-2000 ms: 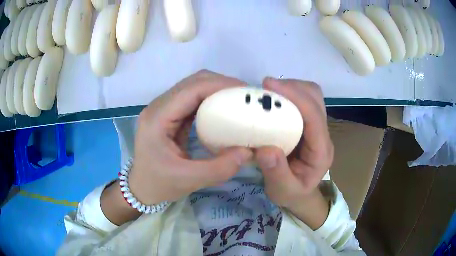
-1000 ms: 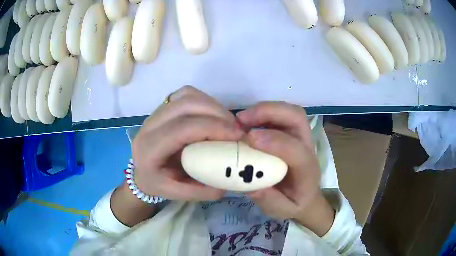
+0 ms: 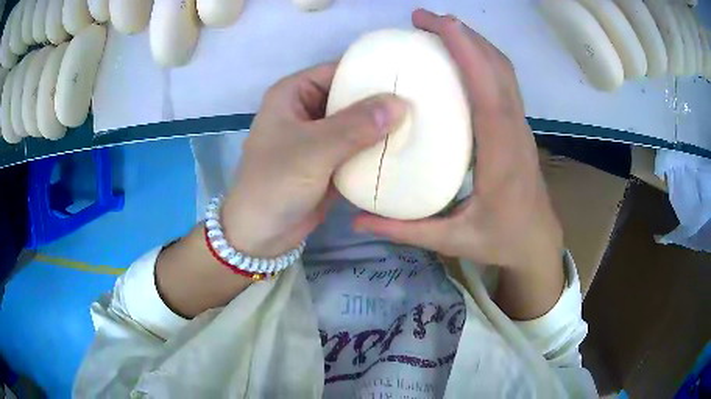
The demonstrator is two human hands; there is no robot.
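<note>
A cream paired housing (image 3: pixel 433 117) is held up over the lap, at the bench's front edge. Its broad rounded face shows, with a thin dark seam running down the middle. My left hand (image 3: pixel 292 156) grips its left side, with the thumb pressed on the face across the seam. My right hand (image 3: pixel 507 164) holds its right side, fingers along the upper right edge and thumb below the lower edge. The port cutouts are not visible. The thumb hides part of the centre.
Cream housing halves stand in rows on the pale bench (image 3: pixel 210 97) at the left (image 3: pixel 78 74) and right (image 3: pixel 581 43). A blue stool (image 3: pixel 74 195) is at lower left. A brown carton (image 3: pixel 588 210) and crumpled white film (image 3: pixel 690 199) are at the right.
The housing has been turned from its narrow side with black cutouts to its broad seamed face and raised. My left thumb now lies on that face. The bench appears higher in the view.
</note>
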